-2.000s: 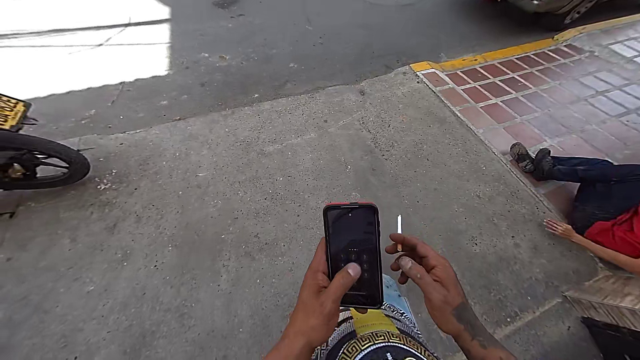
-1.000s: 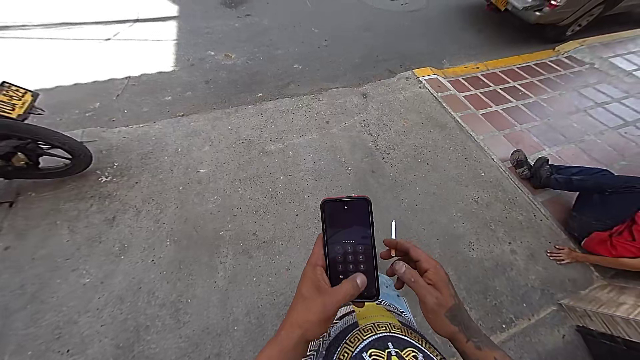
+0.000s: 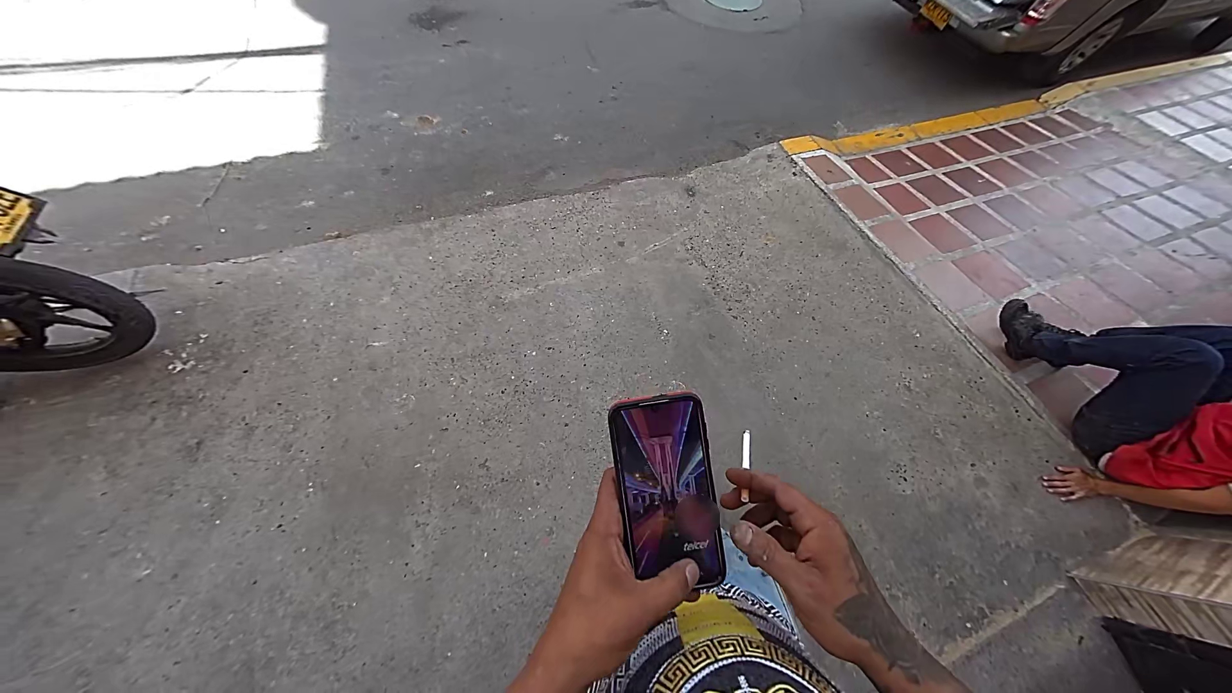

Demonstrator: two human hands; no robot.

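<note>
My left hand [image 3: 616, 587] holds a smartphone [image 3: 668, 491] upright in a dark case with a red edge, its thumb at the lower right of the screen. A coloured picture with some writing fills the lit screen. Just right of the phone, my right hand [image 3: 794, 544] has a white cigarette [image 3: 746, 457] between its fingers, pointing up. That hand's thumb is near the phone's right side; whether they touch, I cannot tell. Below the phone is patterned clothing [image 3: 736, 650] in black, white and yellow.
Concrete pavement [image 3: 385, 433] lies ahead. A motorcycle wheel [image 3: 72, 318] stands at the left. On red tiles [image 3: 972, 217] at the right sits or lies a person [image 3: 1145, 385] in dark trousers and a red top. A yellow kerb [image 3: 924, 130] and a parked vehicle [image 3: 1068, 29] are beyond.
The phone screen has gone from a keypad to a coloured picture. My left thumb remains by the lower part of the screen. The person at the right has drawn up a leg.
</note>
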